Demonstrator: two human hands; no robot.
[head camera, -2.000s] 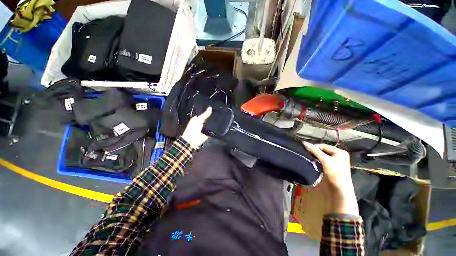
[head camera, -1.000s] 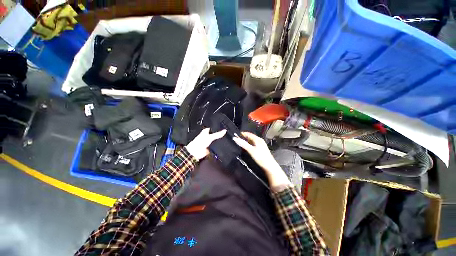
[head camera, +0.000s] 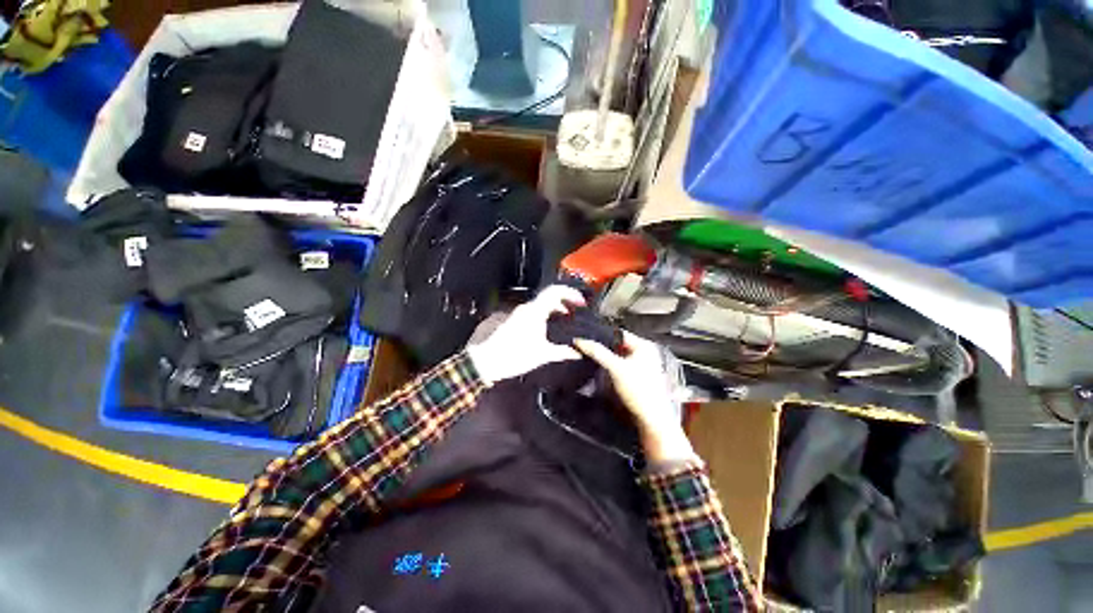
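Note:
A black zippered bag piece (head camera: 583, 407) hangs over my dark apron (head camera: 479, 527), its pale zipper line curving along its lower part. My left hand (head camera: 525, 339) grips its upper end from the left, fingers bent over the cloth. My right hand (head camera: 635, 381) grips the same end from the right, with thumb and fingers close to my left fingertips. The top of the piece is bunched between both hands, and part of it is hidden by my fingers.
Zippered black pieces (head camera: 462, 258) fill the middle carton. A blue crate (head camera: 120, 371) and white crate (head camera: 405, 144) with black pieces stand left. A carton (head camera: 729, 479) of dark pieces is right. A raised blue crate (head camera: 887, 156) and grey hose (head camera: 779, 287) lie beyond.
The piece was stretched lengthwise between my hands two seconds ago. My hands have come together at its upper end, and it now hangs down. The view has shifted slightly.

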